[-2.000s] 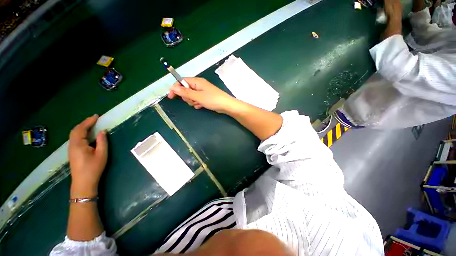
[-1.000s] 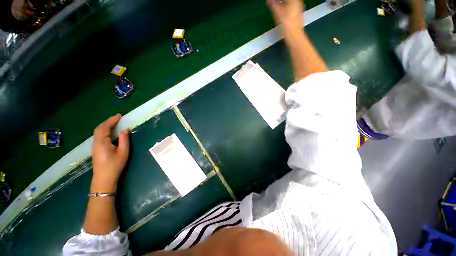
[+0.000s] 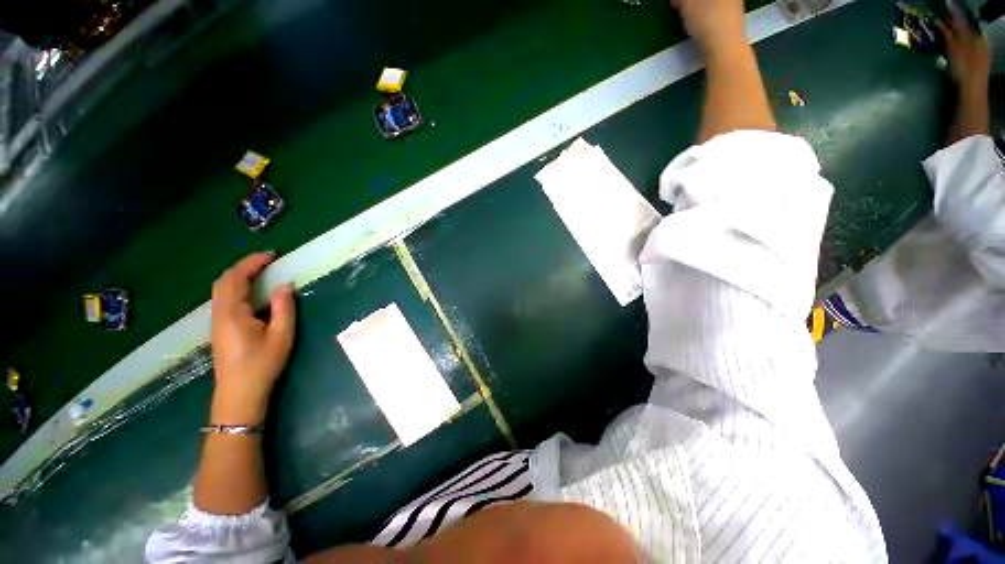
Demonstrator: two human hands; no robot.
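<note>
My left hand [image 3: 254, 322] rests on the pale conveyor edge rail [image 3: 450, 183], thumb and fingers apart, holding nothing. My right hand [image 3: 714, 15] is stretched out over the conveyor belt [image 3: 320, 143] at the top edge, partly cut off; what its fingers hold is not visible. Several open watch cases lie on the belt: one [image 3: 398, 115] at the top, one [image 3: 261, 206] left of it, one [image 3: 114, 310] further left, each beside a yellow-and-white battery [image 3: 252, 164]. A small dark piece [image 3: 629, 2] shows at the top edge, left of my right hand.
A white sheet stack [image 3: 399, 377] lies on the dark green worktop [image 3: 441, 408] in front of me. Another white stack [image 3: 601, 216] lies partly beside my right sleeve. A small yellowish piece [image 3: 796, 99] lies further right. A co-worker's hand [image 3: 968, 55] is by a watch unit at the top right.
My right hand has moved from the rail to far out over the belt at the upper right, and the tweezers it held are no longer visible. My left hand has stayed on the rail.
</note>
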